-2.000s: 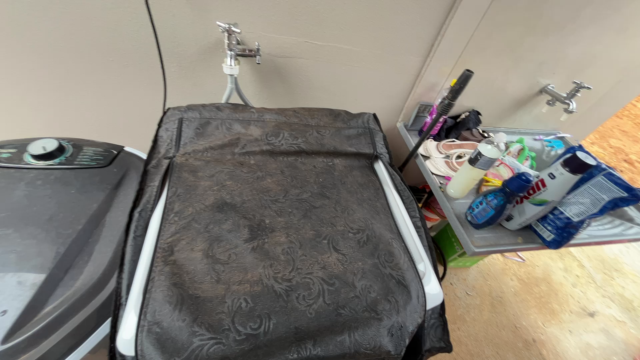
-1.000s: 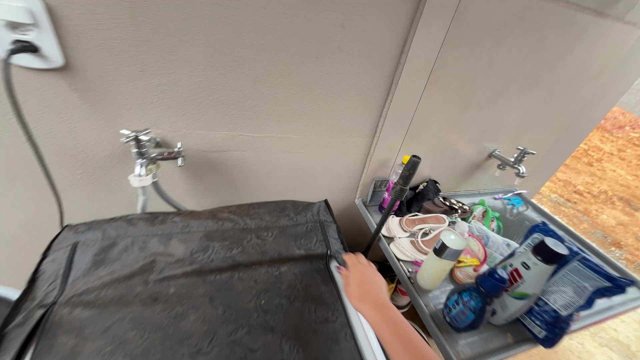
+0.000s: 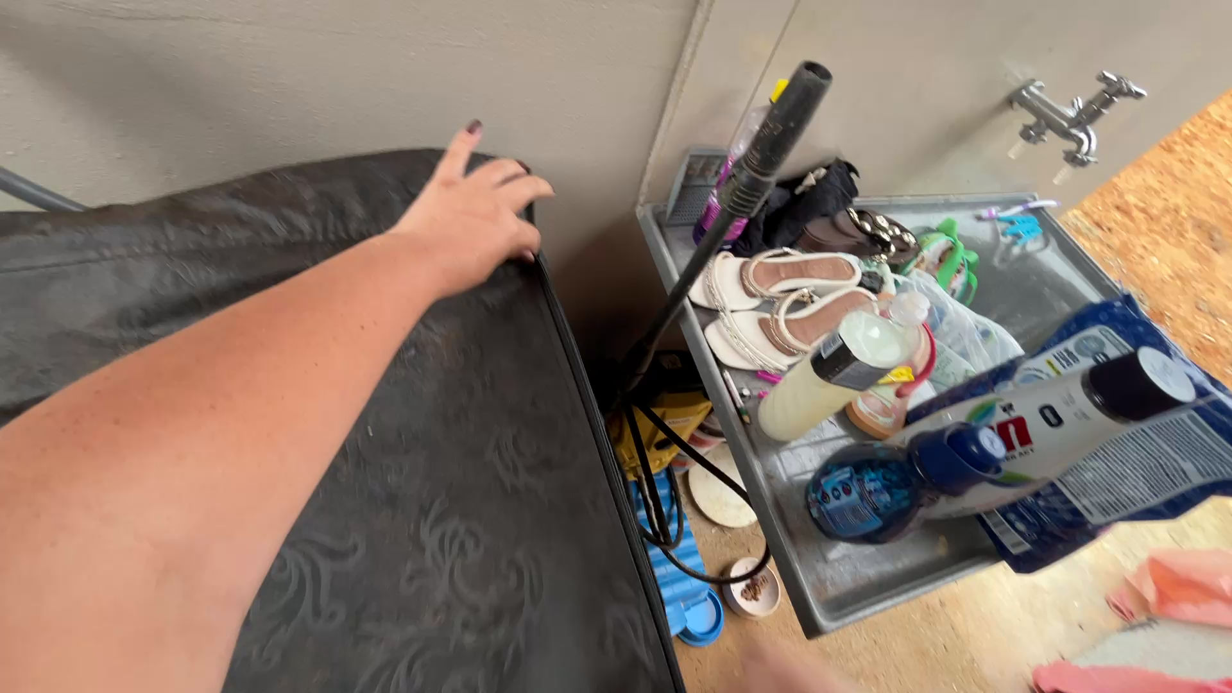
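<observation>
A dark, scroll-patterned fabric cover [image 3: 443, 433] lies over a boxy appliance, its piped right edge running toward the bottom of the view. My left hand [image 3: 481, 207] reaches in from the left and rests on the cover's back right corner, fingers spread and partly bent over the edge. The fingertips at the corner are partly hidden, and no separate object shows in that hand. At the bottom edge, right of the cover, a blurred patch of skin appears to be my right hand [image 3: 784, 669]; its fingers cannot be made out.
Right of the cover, a grey sink tray [image 3: 789, 558] holds white sandals [image 3: 770, 327], bottles and a blue package [image 3: 1049, 529]. A black pole [image 3: 712, 231] leans between them, above a looped cable, a yellow machine [image 3: 674, 423] and a small bowl [image 3: 751, 587]. A metal tap [image 3: 1068, 120] juts from the wall.
My left hand has come onto the back right corner. My right hand, at the cover's right edge one second ago, has left it. The white strip along that edge no longer shows. The view is closer.
</observation>
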